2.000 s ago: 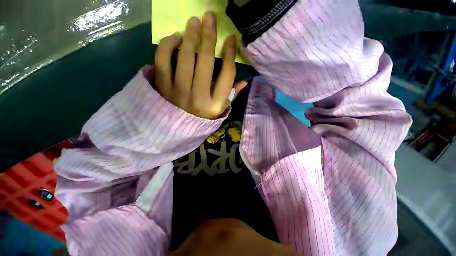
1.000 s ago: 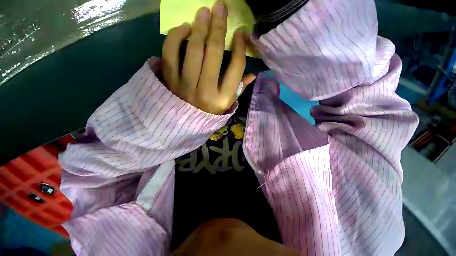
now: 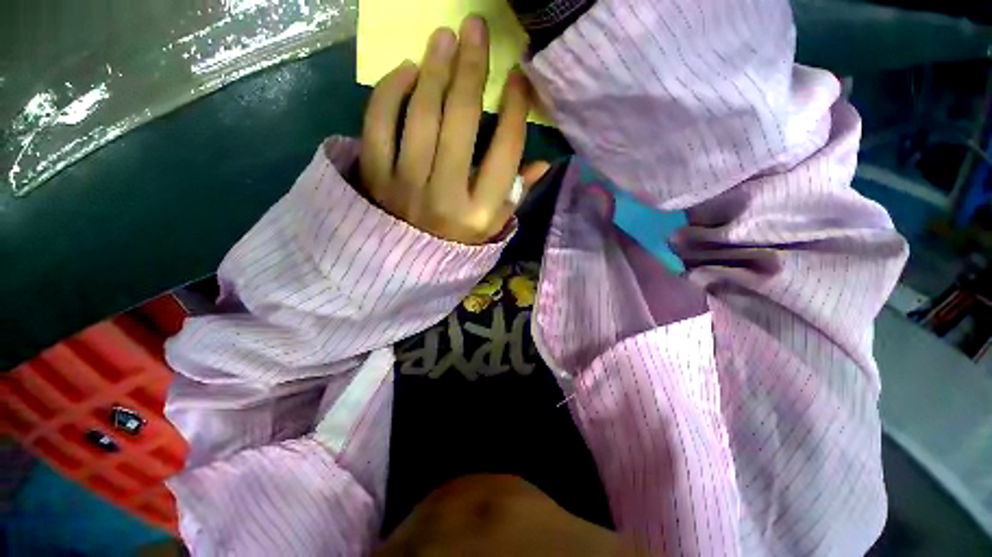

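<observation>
My left hand (image 3: pixel 448 147) lies back up with its fingers spread, the fingertips on the lower part of the yellow paper sheet (image 3: pixel 405 31). A small white piece, which looks like the marker cap (image 3: pixel 516 190), is tucked between the thumb and the palm side of this hand. The paper is cut off by the top edge, and no marks show on its visible part. My right hand is out of the picture beyond the top edge; only its black cuff and pink striped sleeve show beside the paper. No marker shows.
The dark green bench surface (image 3: pixel 218 163) lies under the paper. A glossy plastic-wrapped board (image 3: pixel 131 76) is at the upper left. A red compartment tray (image 3: pixel 76 381) with small black parts is at the lower left, partly behind my sleeve.
The view has shifted slightly, so the wrapped board and red tray sit a little further right. My left hand stays on the paper. The right sleeve and cuff have moved slightly left since a second ago.
</observation>
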